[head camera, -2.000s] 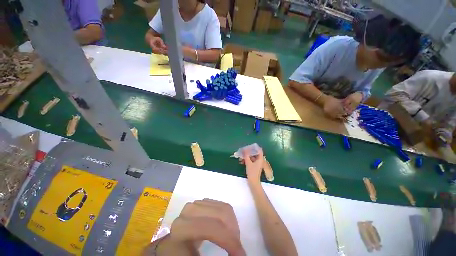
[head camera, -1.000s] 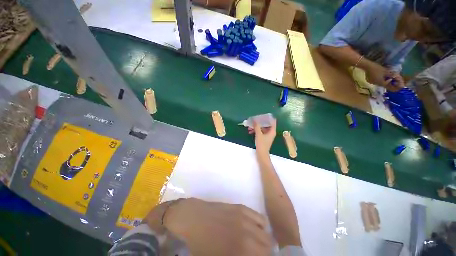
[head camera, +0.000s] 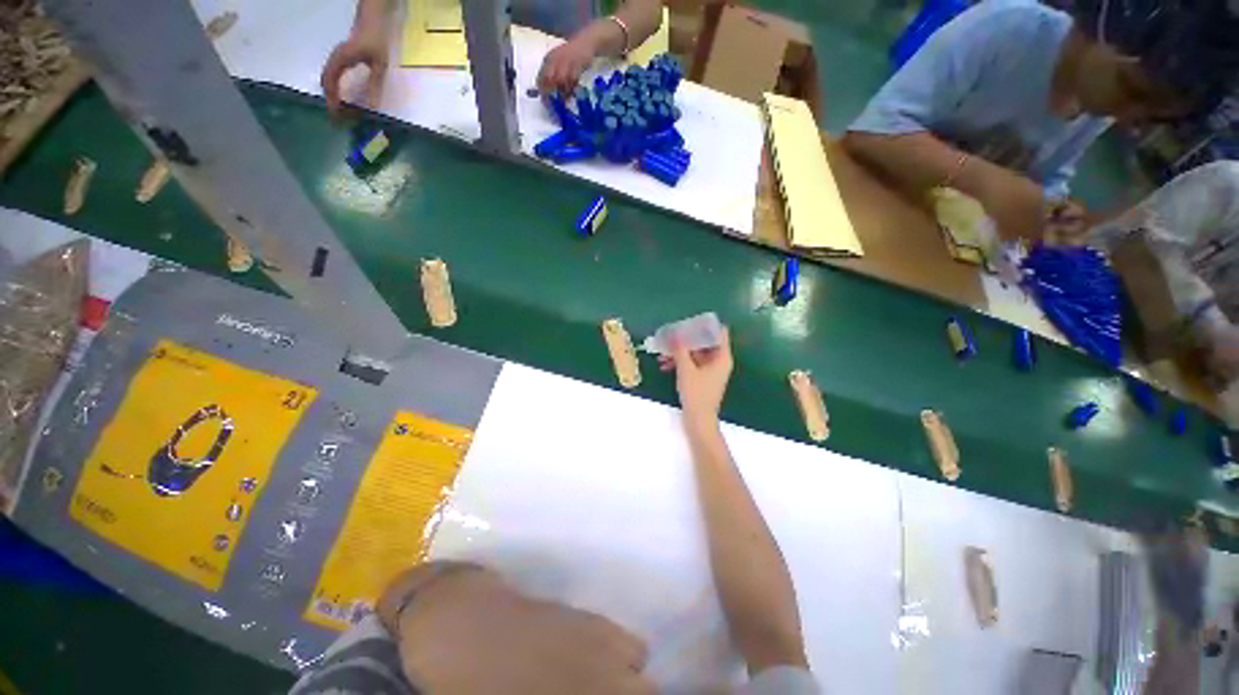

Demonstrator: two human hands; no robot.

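Observation:
My right hand (head camera: 701, 367) holds a translucent whitish squeeze bottle (head camera: 690, 334) over the belt, its thin nozzle pointing left. The nozzle tip is at or just beside the right side of a tan part (head camera: 621, 353); contact cannot be told. Other tan parts lie spaced along the belt, one to the left (head camera: 438, 292) and one to the right (head camera: 809, 405). My left hand (head camera: 544, 649) is low in front of me, blurred, back upward; its fingers are hidden or cut off by the lower edge.
The green conveyor belt (head camera: 516, 292) also carries blue cylinders (head camera: 591, 216). A grey post (head camera: 258, 190) slants across the left. Headset packaging (head camera: 190, 462) covers the left bench. A tan part (head camera: 981, 587) and metal strips (head camera: 1118, 611) lie at right. People work opposite, beside piled blue cylinders (head camera: 625, 116).
The belt parts have shifted right, so the nozzle is now close to the part on its left. A person's hands have appeared opposite, with another blue cylinder on the belt. My left hand has moved lower.

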